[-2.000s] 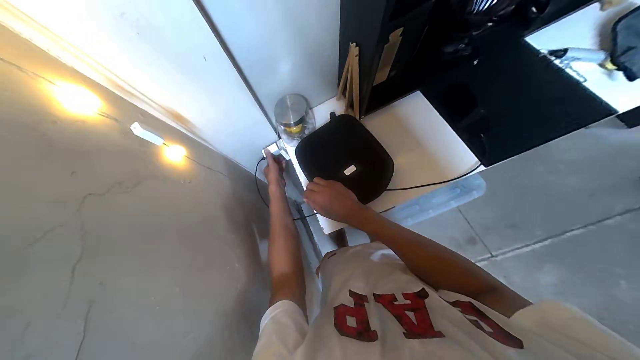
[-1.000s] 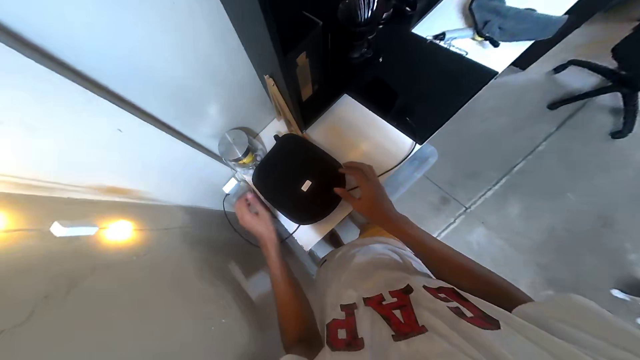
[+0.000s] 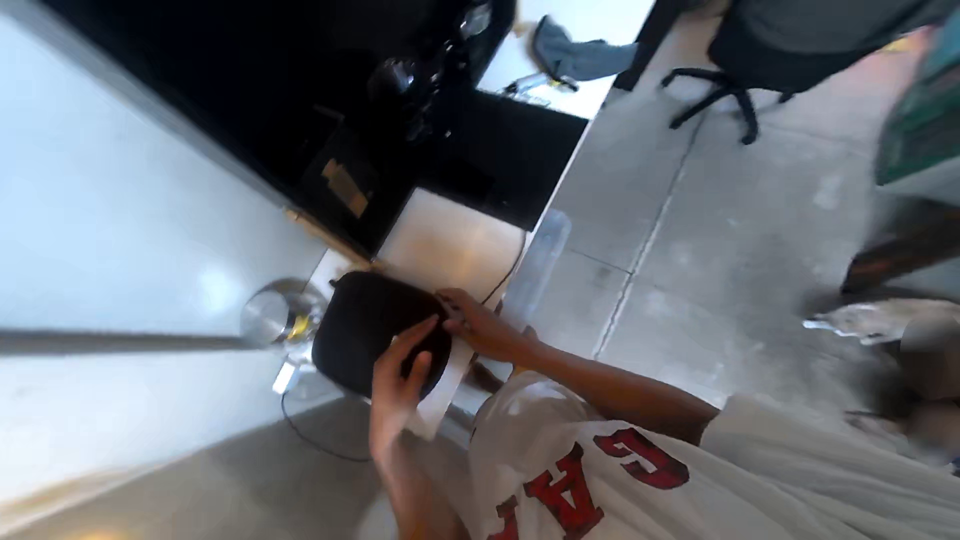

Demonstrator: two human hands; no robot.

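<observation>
A black rounded zip case point(image 3: 360, 322) lies on the near end of a white table point(image 3: 454, 236). My left hand point(image 3: 399, 375) rests on the case's near side with its fingers spread over the top. At the case's right edge, my right hand point(image 3: 480, 326) has its fingertips on or beside the rim; whether they pinch anything there is too blurred to tell. A clear jar with a metal lid point(image 3: 268, 316) stands left of the case. Below the jar is a small white block-shaped item point(image 3: 284, 377), and a thin black cable point(image 3: 319, 448) runs from near it.
A black panel point(image 3: 517, 150) covers the table farther off, with a grey cloth item point(image 3: 581, 56) beyond it. A clear plastic bin point(image 3: 536, 262) sits by the table's right side. An office chair point(image 3: 739, 90) stands on the concrete floor. A white wall point(image 3: 135, 210) borders the left.
My left hand has moved from beside the small white item onto the case. My right hand remains at the case's right side. The view has swung to the right.
</observation>
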